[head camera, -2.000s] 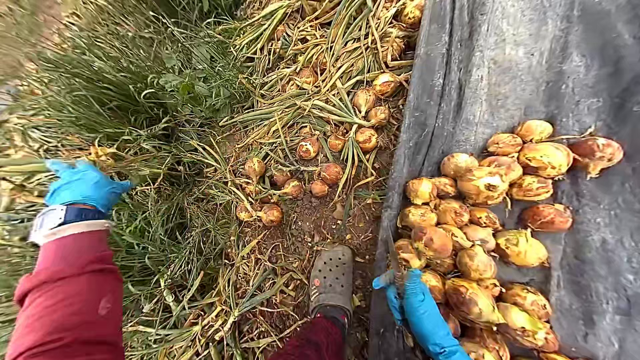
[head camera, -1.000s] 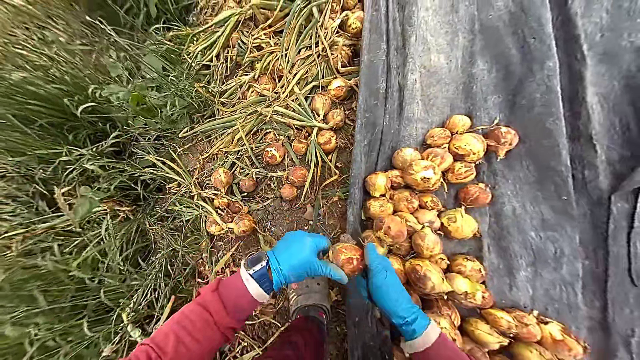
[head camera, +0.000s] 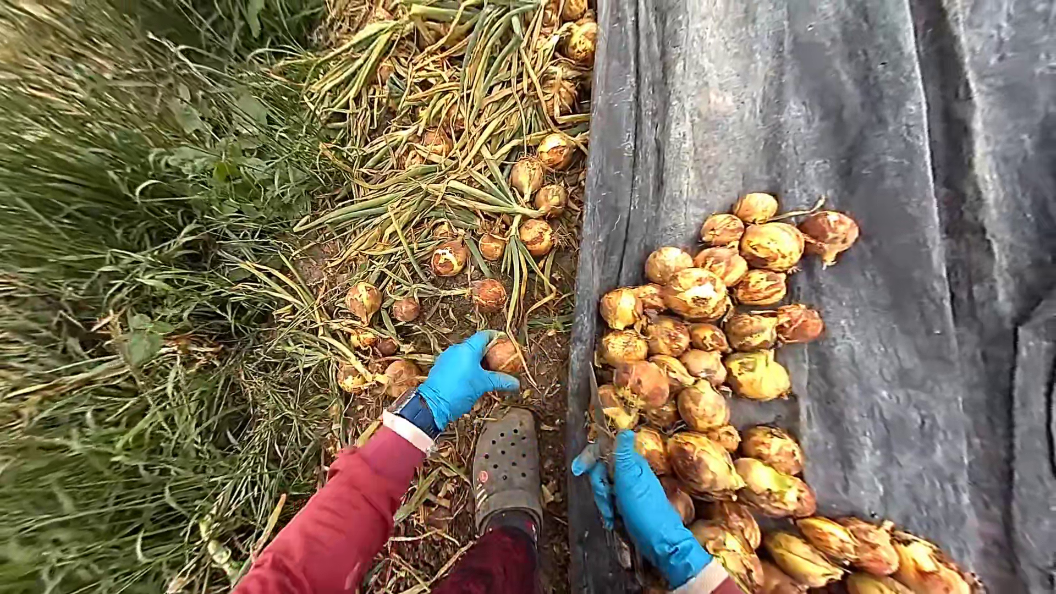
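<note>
My left hand (head camera: 466, 379), in a blue glove with a watch at the wrist, has its fingers around a brown onion (head camera: 503, 355) above the soil. At the near edge of the dark fabric sheet (head camera: 850, 363), my right hand (head camera: 635, 495), also blue-gloved, grips a thin-bladed cutting tool (head camera: 599, 404); its handle is mostly hidden by the fingers. Just right of that hand lies a heap of trimmed onions (head camera: 701, 406) on the sheet. Onions with long leaves (head camera: 528, 177) rest on the ground farther forward.
Tall green grass (head camera: 107, 247) borders the left side. Cut and dried onion leaves (head camera: 429, 107) cover the ground between grass and sheet. A grey clog (head camera: 507, 466) on my foot stands beside the sheet's edge. Folds run along the fabric at the right.
A second ago both hands were together at an onion beside the sheet. Now they are apart, the left farther forward at an onion. Two seconds ago the left was out over the grass.
</note>
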